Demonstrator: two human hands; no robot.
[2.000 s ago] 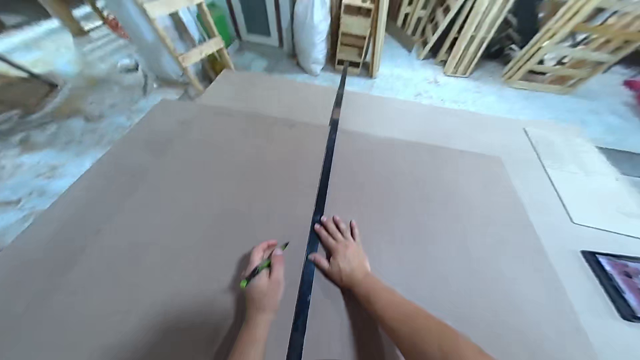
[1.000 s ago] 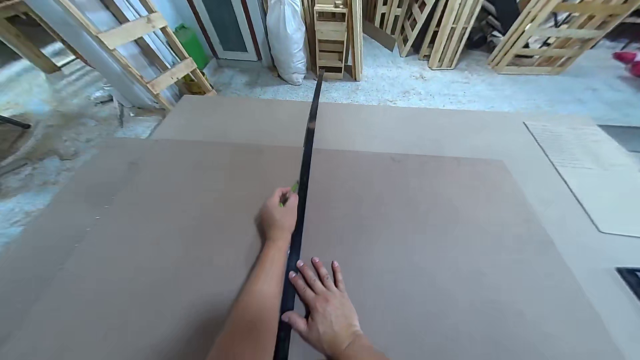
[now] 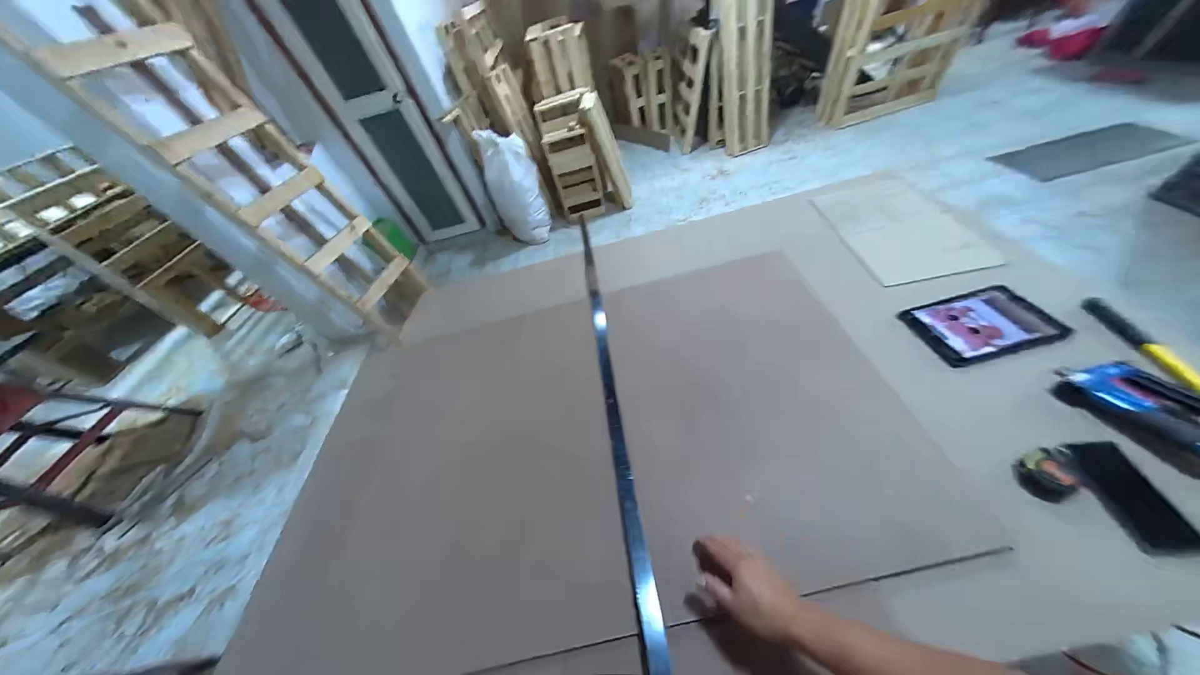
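Observation:
A long dark metal straightedge (image 3: 619, 441) runs lengthwise over a large brown board (image 3: 487, 450), its far end reaching past the board's far edge. My right hand (image 3: 741, 586) is just right of the straightedge near the board's near edge, with its fingers curled; whether something small is between them cannot be told. A thin dark line (image 3: 937, 565) crosses the near part, passing beside my right hand. My left hand is out of view, and the green pen does not show.
On the right lie a tablet (image 3: 982, 325), a tape measure (image 3: 1047, 473), a black phone-like slab (image 3: 1134, 495), a blue-and-black tool or case (image 3: 1130, 398), a yellow-handled tool (image 3: 1167, 361) and a pale sheet (image 3: 905, 234). A wooden ladder (image 3: 281, 197) leans at left; a white sack (image 3: 514, 187) stands beyond.
My left hand, which held a green pen beside the straightedge, has left the view. My right hand has lifted off the straightedge and moved to its right. The view has turned and shifted.

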